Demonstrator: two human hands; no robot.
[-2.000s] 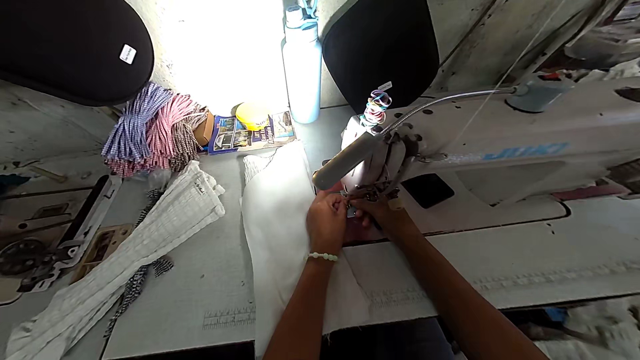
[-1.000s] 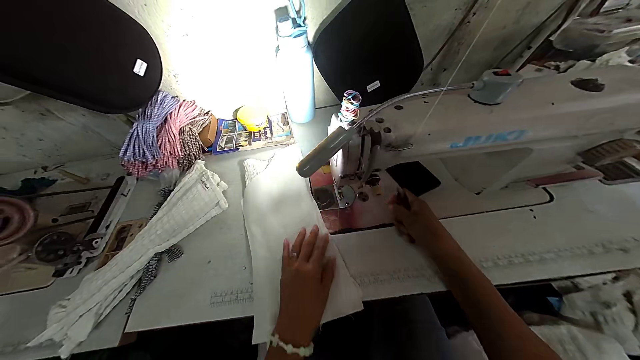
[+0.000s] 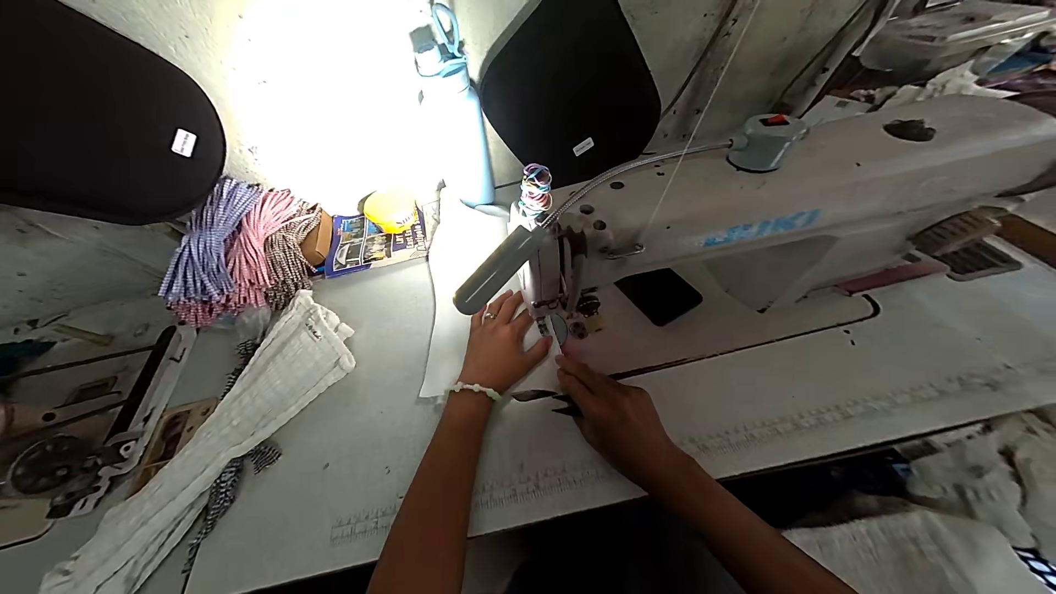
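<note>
My left hand (image 3: 501, 345), with a bead bracelet at the wrist and a ring, lies spread on a strip of white fabric (image 3: 452, 256) left of the presser foot (image 3: 543, 324) of a Juki sewing machine (image 3: 792, 181). My right hand (image 3: 609, 406) is just in front of the foot, its fingertips at the fabric's near end. Small dark blades, apparently thread snips (image 3: 540, 397), stick out from under its fingers; the rest is hidden. A grey tubular lamp (image 3: 495, 271) hangs above my left hand.
Folded white fabric (image 3: 239, 421) lies at the left, with bundles of checked cords (image 3: 239, 247) behind it. A yellow round item (image 3: 390, 212) rests on a printed sheet (image 3: 355, 246). A blue bottle (image 3: 458, 136) stands by the wall. A black flat object (image 3: 658, 295) lies on the machine bed.
The white fabric has moved away from me, up beside and under the machine head. My left hand has moved forward with it, and my right hand has come left toward the presser foot.
</note>
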